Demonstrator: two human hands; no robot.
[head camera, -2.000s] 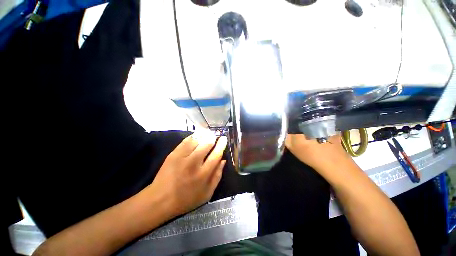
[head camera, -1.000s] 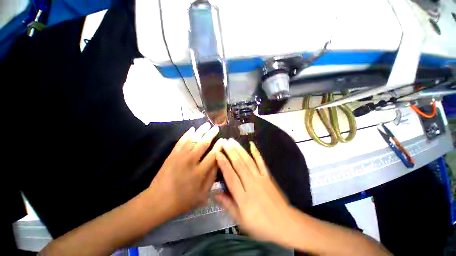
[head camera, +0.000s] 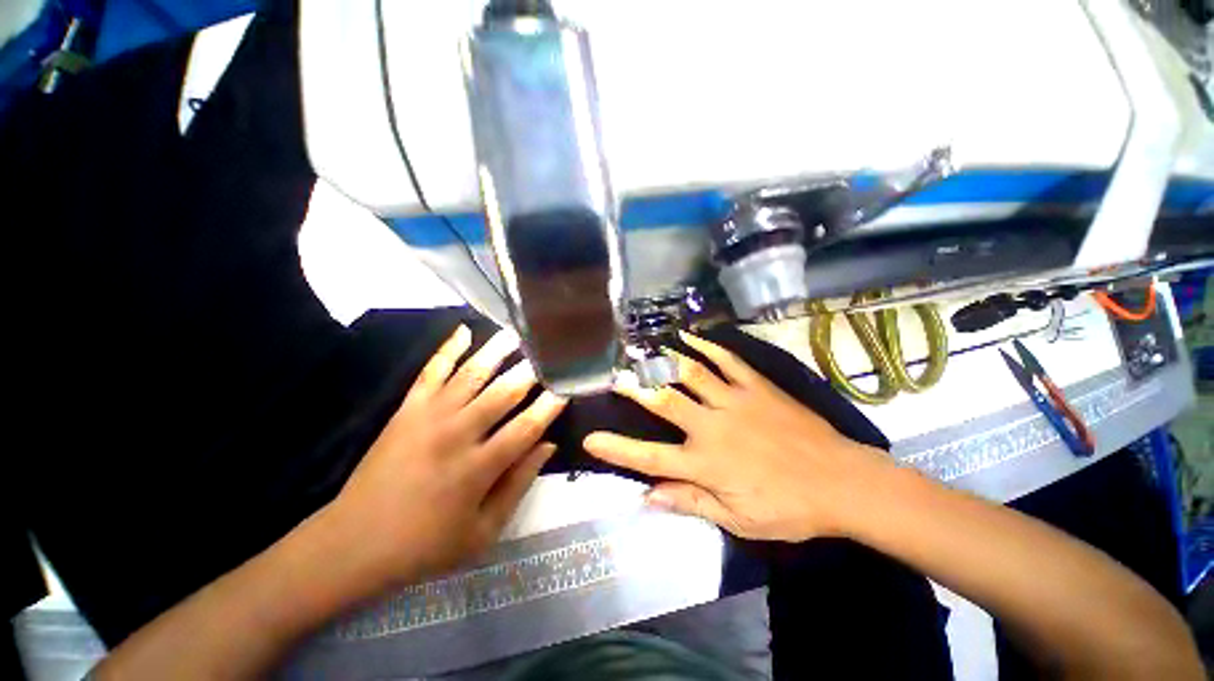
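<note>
The black garment (head camera: 173, 346) spreads over the left of the table and under the needle area. My left hand (head camera: 446, 452) lies flat on the cloth left of the needle, fingers spread. My right hand (head camera: 746, 452) lies on the cloth at the right, fingers spread, its thumb near the cloth's front edge. The presser foot area (head camera: 655, 353) shows between the hands. The shiny take-up lever cover (head camera: 553, 226) hides part of the cloth and is close to the fingertips of both hands.
The white sewing machine (head camera: 825, 93) fills the top, with a tension dial (head camera: 766, 279). Scissors with yellow-gold handles (head camera: 859, 359), thread snips (head camera: 1049, 399) and an orange-red loop (head camera: 1126, 309) lie right. A ruler strip (head camera: 533, 569) runs along the front edge.
My right hand, earlier behind the cover, came beside the left, then moved right with fingers spread. My left hand's fingers have spread and shifted slightly left. More white table shows at the cloth's front edge.
</note>
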